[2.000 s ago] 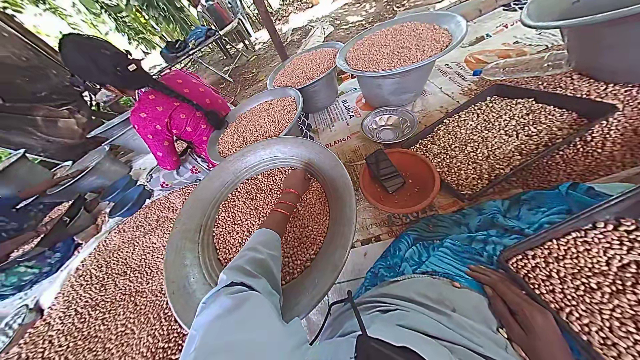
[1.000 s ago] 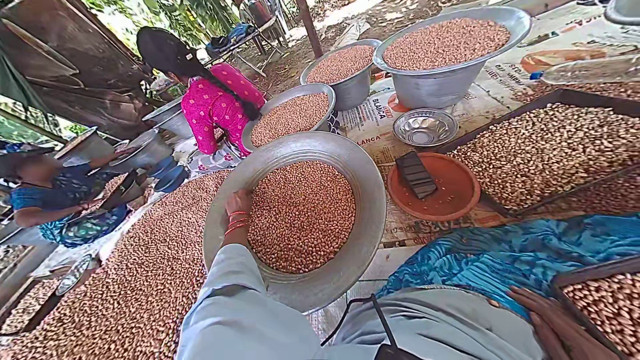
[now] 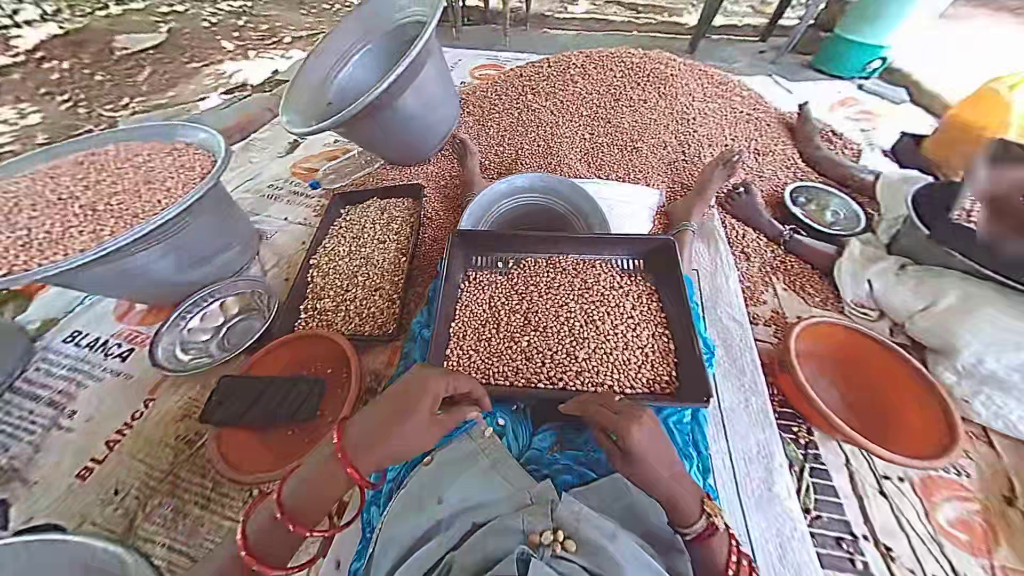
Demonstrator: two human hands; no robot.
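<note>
A dark plastic tray (image 3: pixel 692 336) of reddish-brown peanut kernels (image 3: pixel 560 328) lies over my lap on blue patterned cloth. My left hand (image 3: pixel 428 416), with red bangles at the wrist, is at its near left corner, fingers curled and thumb close to them; whether a kernel is between them is unclear. At the near rim, right of the middle, the fingertips of my right hand (image 3: pixel 628 440) touch the tray; its thumb is partly hidden. Several pale kernels (image 3: pixel 552 541) lie on the grey cloth over my lap. Behind the tray stands a partly hidden metal basin (image 3: pixel 536 188).
Left are a second tray (image 3: pixel 418 240) of paler kernels, a terracotta dish (image 3: pixel 344 360) with a dark block (image 3: pixel 264 400), a steel bowl (image 3: pixel 212 324) and a full metal basin (image 3: pixel 200 208). Beyond lies a large kernel heap (image 3: pixel 624 104). Another person's leg (image 3: pixel 812 248) and an orange bowl (image 3: pixel 876 392) are at right.
The view has swung strongly. My left hand was among kernels in a wide metal basin; now it is by the dark tray. My right hand, earlier low at the right, is now at the tray's near rim.
</note>
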